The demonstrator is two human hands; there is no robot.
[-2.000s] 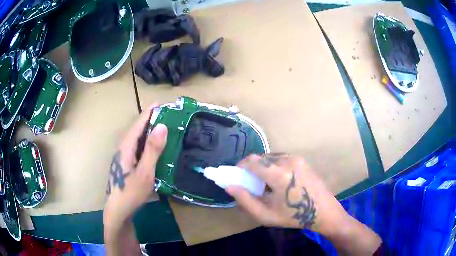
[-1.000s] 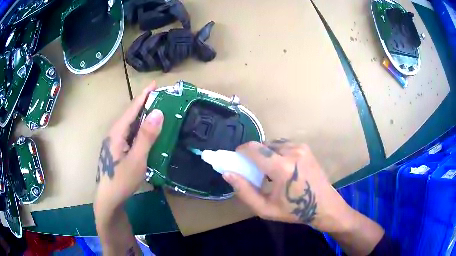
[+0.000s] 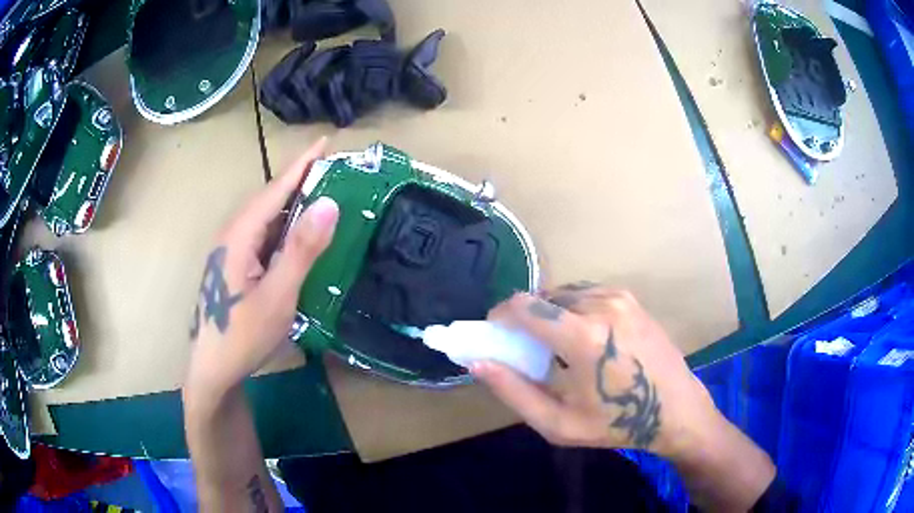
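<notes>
A green car body shell (image 3: 346, 235) with silver trim lies in front of me, its black interior tray (image 3: 431, 250) facing up. My left hand (image 3: 261, 271) grips the shell's left end, thumb on the green top, fingers behind the edge. My right hand (image 3: 591, 371) holds a white glue bottle (image 3: 496, 346). Its thin bluish tip points left over the lower part of the interior; I cannot tell whether it touches. Loose black seat pieces (image 3: 346, 82) lie in small piles beyond the shell.
Several green shells (image 3: 85, 160) are heaped at the left, and another (image 3: 195, 50) lies at the upper left. A shell with black parts (image 3: 802, 85) lies at the right by a small coloured tube (image 3: 794, 155). Blue crates (image 3: 842, 401) stand at the lower right.
The glue bottle's tip has shifted toward the lower part of the interior. The shell sits a little higher in view than two seconds ago. Both hands keep their holds.
</notes>
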